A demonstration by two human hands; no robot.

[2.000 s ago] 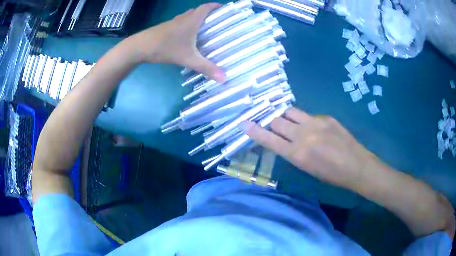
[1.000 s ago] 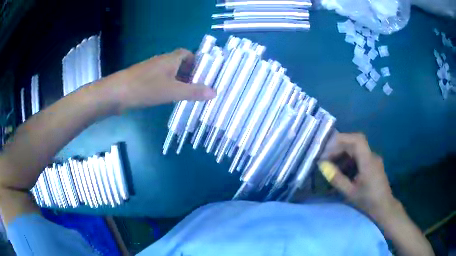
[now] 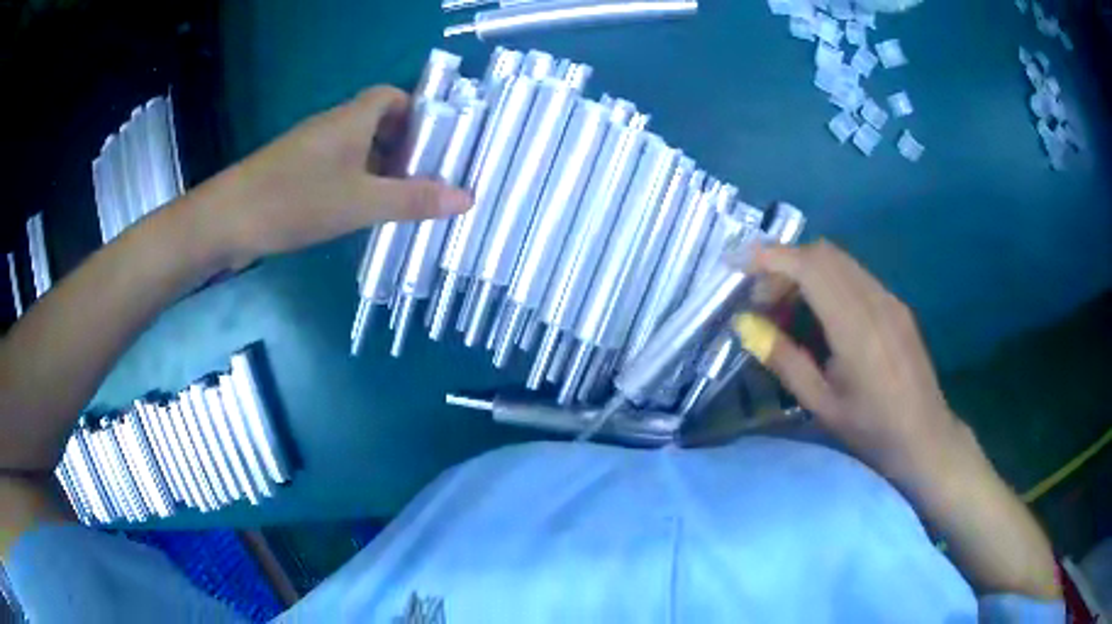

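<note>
A fanned pile of silver metal tubes [image 3: 537, 195] with thin rods sticking out of their lower ends lies on the dark green-blue mat in front of me. My left hand [image 3: 366, 171] is at the pile's left end, its thumb over the tubes and its fingers behind them. My right hand [image 3: 841, 317], with a yellow wrap on one digit, holds the upper end of a slanted tube [image 3: 683, 335] at the pile's right end. One separate tube [image 3: 573, 418] lies nearly level at the near edge, against my shirt.
A row of tubes [image 3: 177, 445] lies at lower left. A black tray at left holds more tubes [image 3: 137, 171]. Tubes [image 3: 585, 17] lie at the top. Small clear pieces [image 3: 848, 73] are scattered at upper right, with another group [image 3: 1049, 110] farther right. A blue basket [image 3: 201, 567] is below the bench.
The pile has turned from slanting sideways to more upright. My right hand has come off the pile's near side and now holds a tube at its right end. The separate near tube now shows.
</note>
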